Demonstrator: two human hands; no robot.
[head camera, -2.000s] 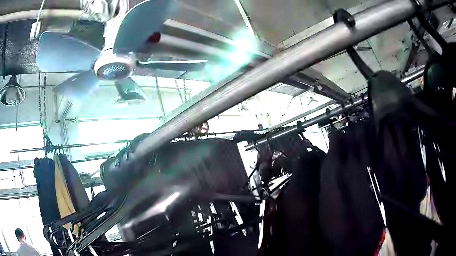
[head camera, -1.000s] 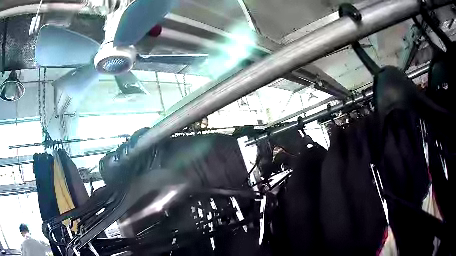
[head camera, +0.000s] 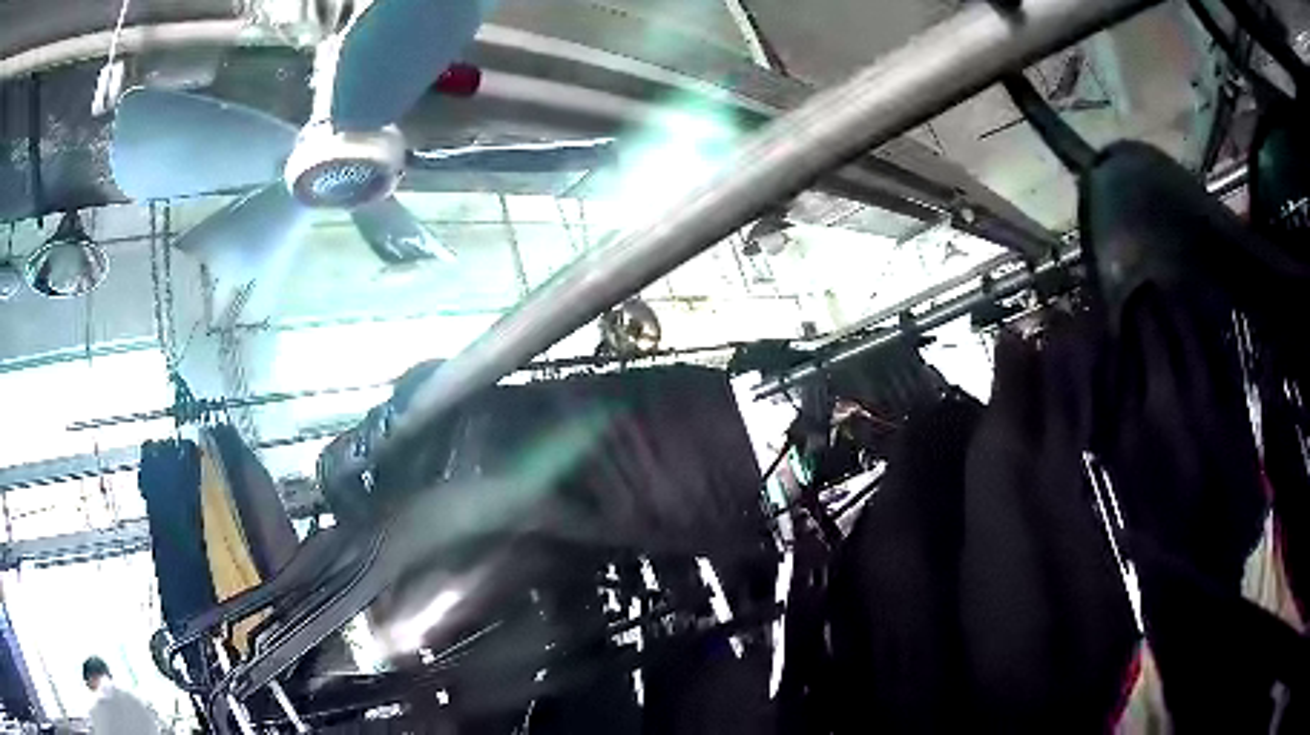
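Observation:
A long silver-grey garment rail runs from the upper right down to the middle left, close in front of me. Several black trouser hangers bunch at its lower left end. Dark garments hang on the right, with pale strips among them. A black hanger hooks near the rail's upper right end. More dark garments hang behind the rail in the middle. Neither of my hands can be made out in the frame.
A ceiling fan with blue blades is at the upper left. A tan garment hangs among dark ones at the left. A second rail runs behind on the right. A person is at the lower left, far off.
The view has shifted slightly, so the fan, the tan garment and the hanging clothes sit a little further right. No garment is clearly seen to have been moved.

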